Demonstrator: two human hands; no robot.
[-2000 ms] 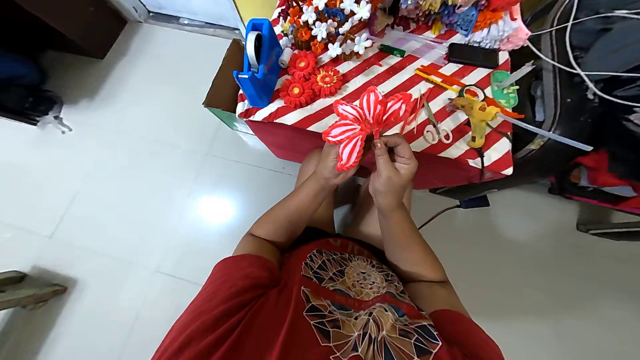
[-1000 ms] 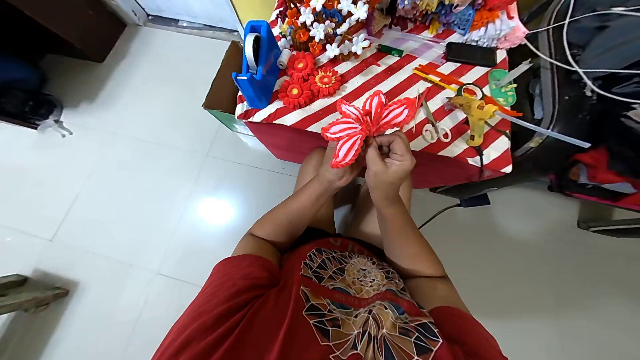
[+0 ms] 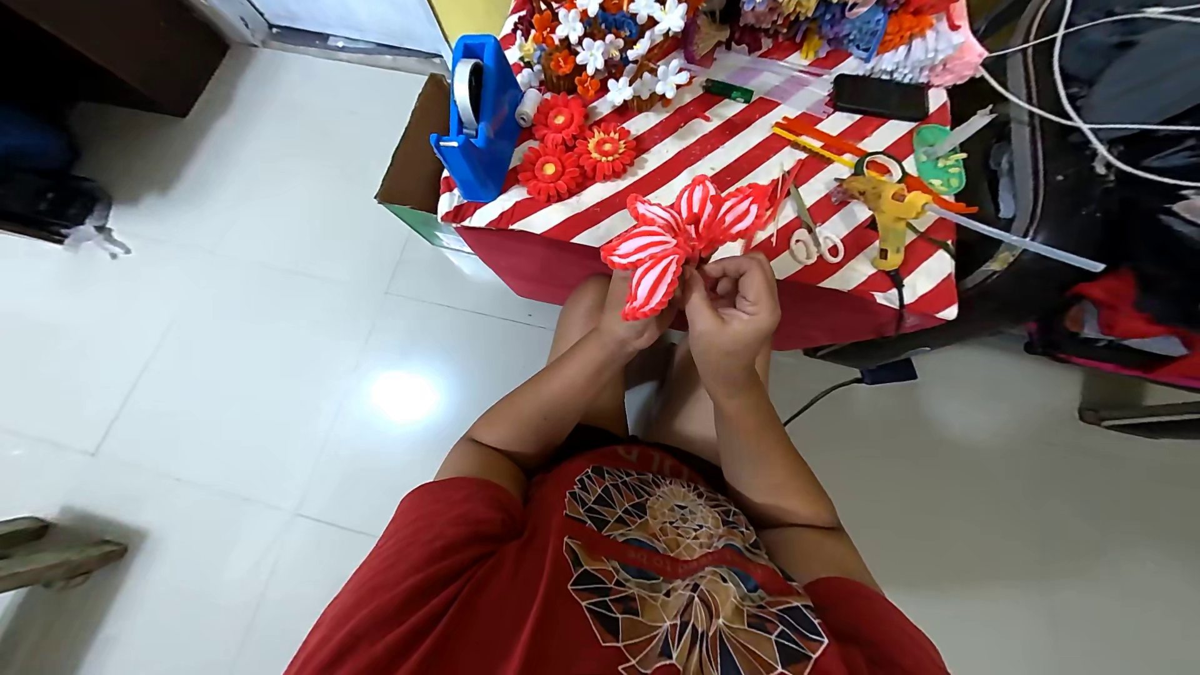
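Observation:
A red and white striped flower (image 3: 689, 230), its petals looking like fuzzy pipe cleaner, is held over the near edge of the table. My left hand (image 3: 633, 314) grips it from below, with the fingers largely hidden behind the petals. My right hand (image 3: 736, 305) pinches at the flower's base with thumb and forefinger; what exactly lies between them is too small to tell. Scissors (image 3: 816, 246) with pale handles lie just right of the petals. Beyond them rests a yellow hot glue gun (image 3: 891, 211) with a long glue stick (image 3: 1022, 239) in it.
Red flowers (image 3: 560, 120) lie beside a blue tape dispenser (image 3: 480, 112) on the striped tablecloth (image 3: 684, 141). White and orange flowers (image 3: 592, 56) stand behind. A black phone (image 3: 881, 97), a green lighter-like item (image 3: 728, 91) and a green tray (image 3: 940, 161) are farther back. White cables (image 3: 1064, 56) hang at right.
The flower has turned and tilted a little in my hands. Both hands stay at its base, with small shifts of the right fingers.

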